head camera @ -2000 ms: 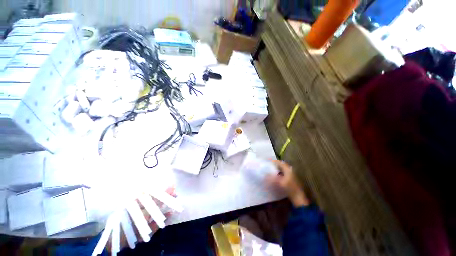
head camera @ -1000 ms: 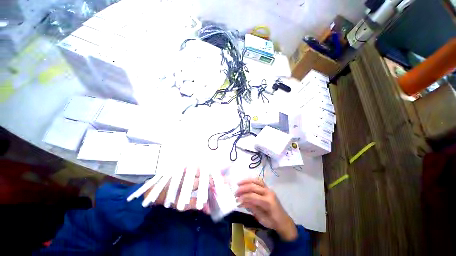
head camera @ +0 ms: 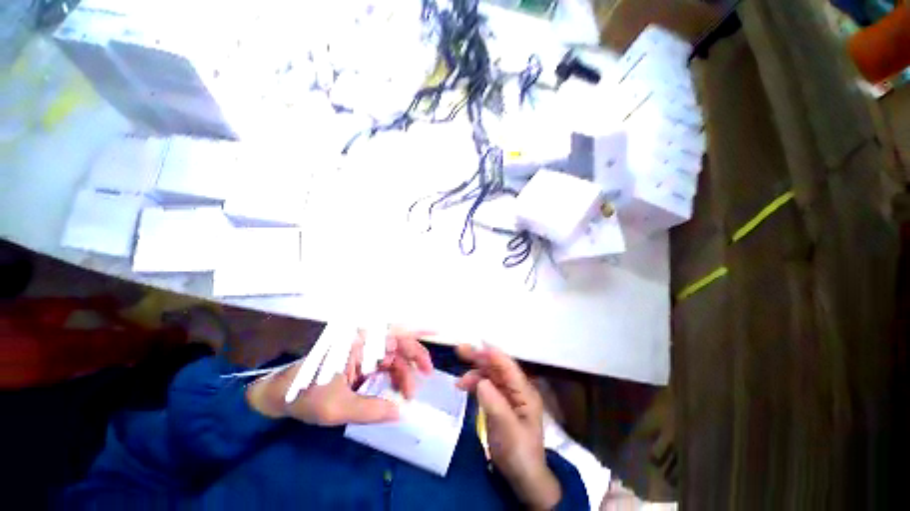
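A small white box is over my lap, just past the table's front edge. My left hand holds it, thumb on its near face and fingers at its far side. Several narrow white strips fan out from my left-hand fingers. My right hand is just right of the box, fingers apart, with nothing seen in it. Whether its fingertips touch the box edge is hard to tell.
White boxes lie near the left front edge. Dark cords run down the table's middle. A small black object lies beyond. A white box and a stack stand at right. Brown cardboard is beyond the table's right edge.
The view has tilted down. The white box has come from beside the table edge to over my lap, its face now seen. My right hand has moved down and opened beside it.
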